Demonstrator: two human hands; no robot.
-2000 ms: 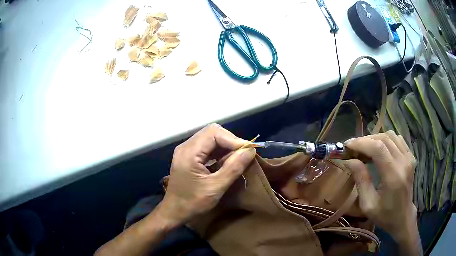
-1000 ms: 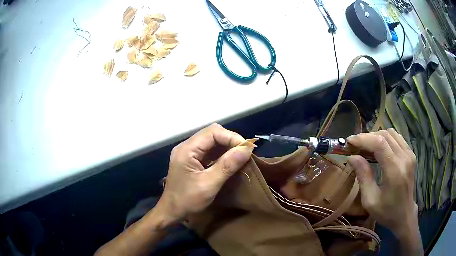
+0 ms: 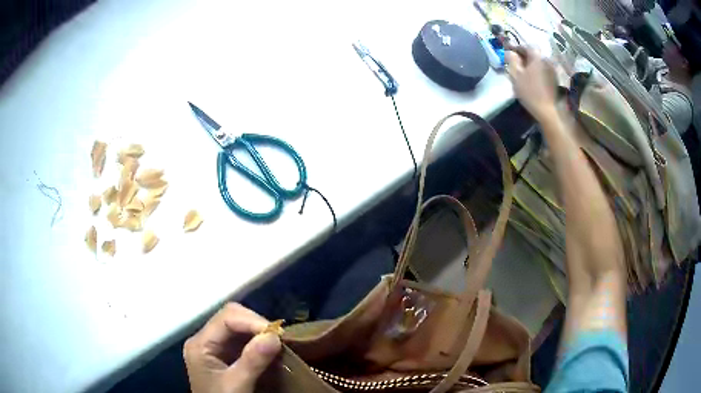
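Note:
The tan-brown tote bag [image 3: 346, 334] lies low in the picture, its mouth showing a gold-toned zipper [image 3: 377, 380]. My left hand [image 3: 230, 349] pinches the bag's top corner, where a short yellow-orange zipper tape end [image 3: 274, 328] sticks up past the fingertips. My right hand [image 3: 532, 77] is stretched out to the far right table edge, beside a blue item and cords. Its fingers are small and blurred, and I cannot tell whether they hold the soldering iron. The bag handles [image 3: 496, 230] stand up in loops.
Teal-handled scissors [image 3: 261, 178] lie on the white table [image 3: 69, 322], right of a pile of tape offcuts [image 3: 132, 192]. Thread snips [image 3: 377, 69] and a round black object [image 3: 451, 55] lie farther right. Grey-olive panels [image 3: 630, 184] are stacked at right. A person [image 3: 678, 92] shows at the far right.
My right hand has left the bag corner with the soldering iron and reached to the far right. The view has swung right. My left hand still pinches the corner.

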